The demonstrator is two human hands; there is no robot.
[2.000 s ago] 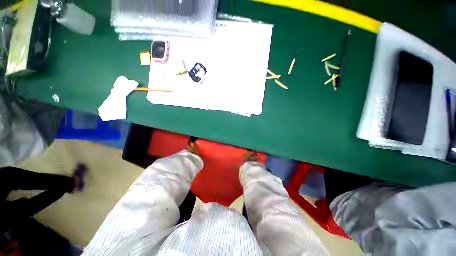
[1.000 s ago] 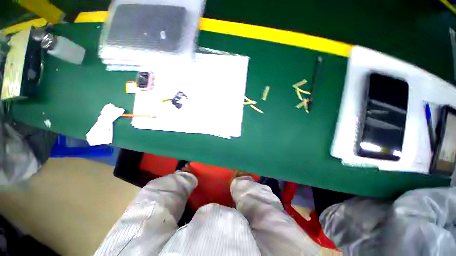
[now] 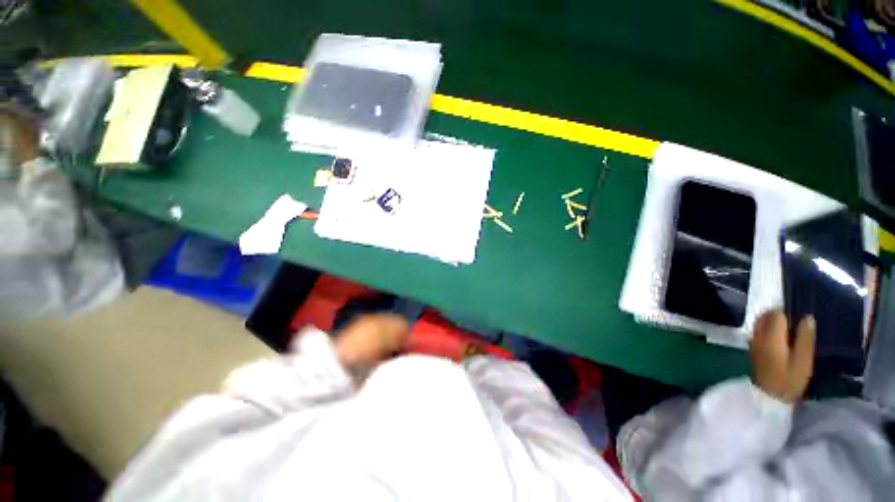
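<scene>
My left hand (image 3: 371, 338) is blurred, low in front of my smock, below the bench edge; its fingers are unclear. Of my right hand, only a small dark patch (image 3: 473, 350) may show at the sleeve end. On the white work sheet (image 3: 442, 201) lie a smartwatch unit (image 3: 342, 170) with a pinkish rim, at the upper left corner, and a small black and silver watch part (image 3: 388, 201). A crumpled white cloth (image 3: 271, 227) lies left of the sheet, beside a short orange-red rod (image 3: 310, 215). Neither hand touches these.
Stacked clear plastic trays (image 3: 358, 98) stand behind the sheet. A whitish bottle (image 3: 234, 112) is at the left. Yellowish curls (image 3: 573, 208) lie right of the sheet by a thin dark rod. Another person's hand (image 3: 782, 355) touches a dark panel (image 3: 826, 294). A red stool (image 3: 442, 335) is below.
My left hand has risen off the stool area towards my body. The view has shifted, so the bench items sit smaller and lower. The neighbour's hand at the right has come into view on a panel.
</scene>
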